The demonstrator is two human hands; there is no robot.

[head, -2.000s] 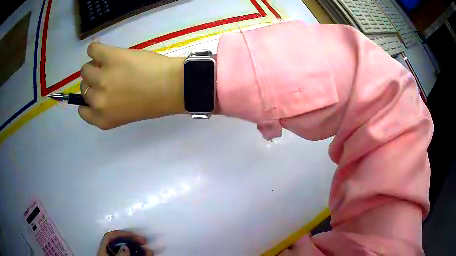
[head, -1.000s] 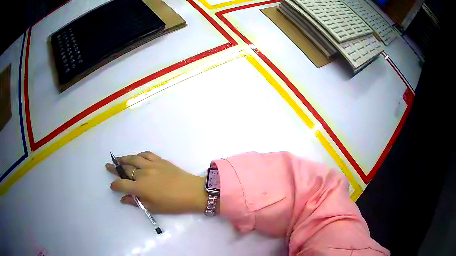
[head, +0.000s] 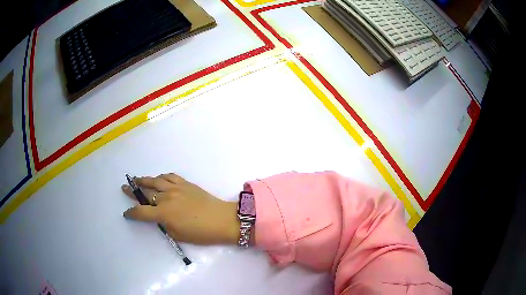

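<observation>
My right hand (head: pixel 181 213), with a pink sleeve, a ring and a wristwatch, lies low over the white tabletop (head: pixel 230 129). It holds a gel pen (head: pixel 176 246) between its fingers. The pen slants under the hand. Its metal tip shows beyond the fingers at the upper left, and its clear barrel and dark end show below the palm. The palm and part of the barrel are hidden. My left hand is not in view.
A black parts tray (head: pixel 124 43) on brown cardboard lies at the upper left. Stacked white-grey gridded trays (head: pixel 398 34) lie at the upper right on cardboard. Red, yellow and blue tape lines divide the table. A pink printed item (head: pixel 47 288) is cut off at the bottom left.
The view has shifted and shows more of the table. My right hand has gone from a fist to a looser hold, pen kept. My left hand and the dark object in it have left the picture.
</observation>
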